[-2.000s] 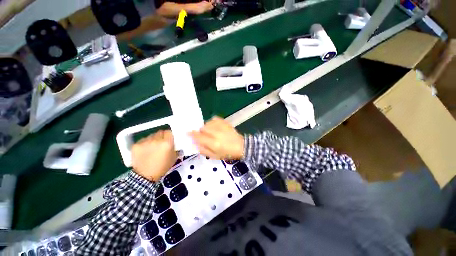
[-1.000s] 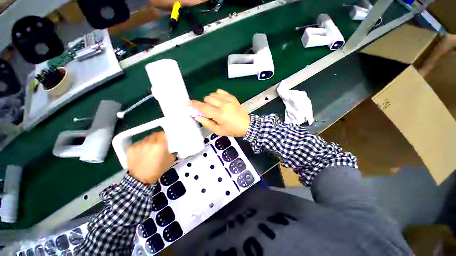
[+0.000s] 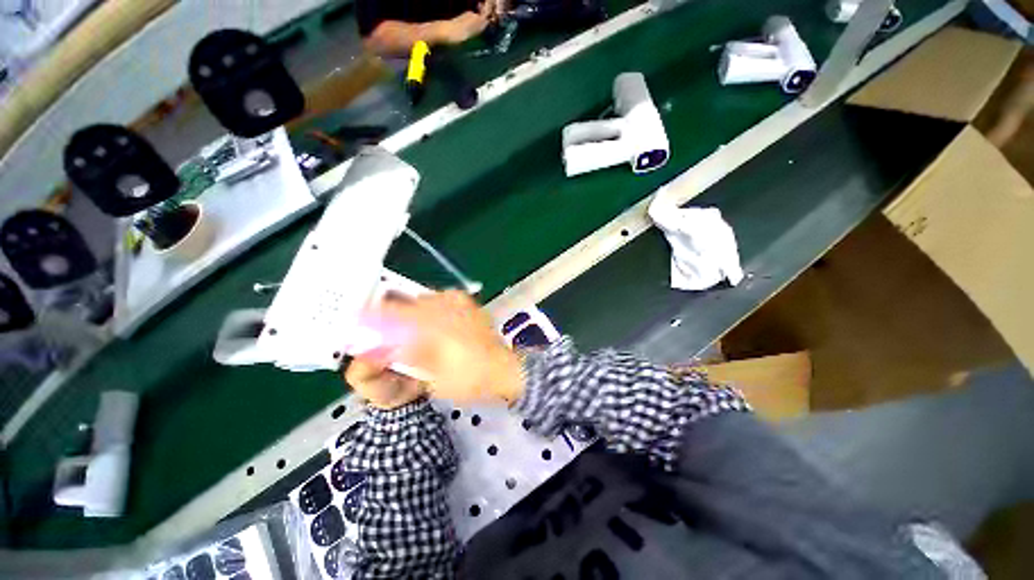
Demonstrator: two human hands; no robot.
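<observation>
A white camera body (image 3: 340,255) is held tilted over the belt edge, its surface with small holes facing up; its thin cable (image 3: 445,261) hangs off to the right. My left hand (image 3: 386,382) grips it at the near end, partly hidden by my right hand. My right hand (image 3: 454,346) is blurred and lies on the near part of the camera, with a blurred pink tool (image 3: 389,331) at its fingers. The front end and most of the bracket are hidden. A panel sheet (image 3: 493,453) with black panels and dots lies below my hands.
Other white cameras lie on the green belt (image 3: 510,147), one partly behind the held camera. A white cloth (image 3: 700,247) lies right of the rail. An open cardboard box (image 3: 964,227) stands at right. Black pieces hang upper left before a parts tray (image 3: 227,227). A person's hands are opposite.
The held camera has turned over and tilted, its far end now leaning right. My hands have come together near its lower end. The belt cameras at right appear further right in view.
</observation>
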